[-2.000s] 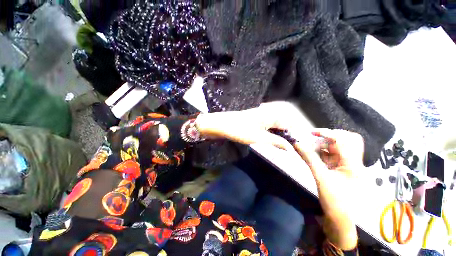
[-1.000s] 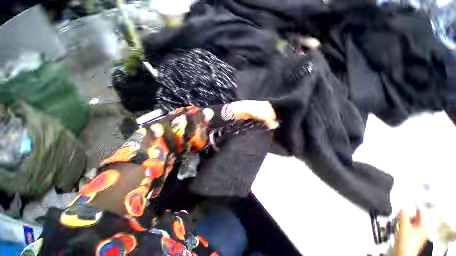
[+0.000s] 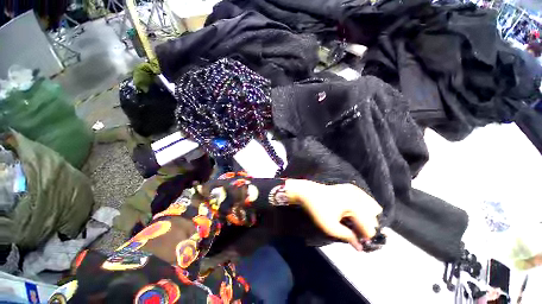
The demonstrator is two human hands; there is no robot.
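Note:
My left hand [image 3: 340,211] reaches over the table's near edge, with its fingers closed on a small dark piece [image 3: 373,240]; whether this is beaded trim or cloth I cannot tell. The dark fuzzy garment [image 3: 374,142] lies behind and to the right of my hand, its sleeve [image 3: 431,228] stretched across the table. The beaded trim bundle [image 3: 223,104], black with white and purple glints, sits at upper left, with a strand hanging down. My right hand does not show clearly; only a blurred pale patch is at the right edge.
The white table [image 3: 475,169] holds dark buttons [image 3: 466,264], a black phone [image 3: 498,274] and partly cut-off metal tools at lower right. More dark clothing [image 3: 440,65] lies at the back. Green [image 3: 47,119] and olive bags [image 3: 50,190] stand on the left. A white box [image 3: 173,147] lies beside the bundle.
The view has shifted, and garment and trim bundle sit lower. My hands were together over the table edge, then apart, my right hand near the buttons; it is now gone from there.

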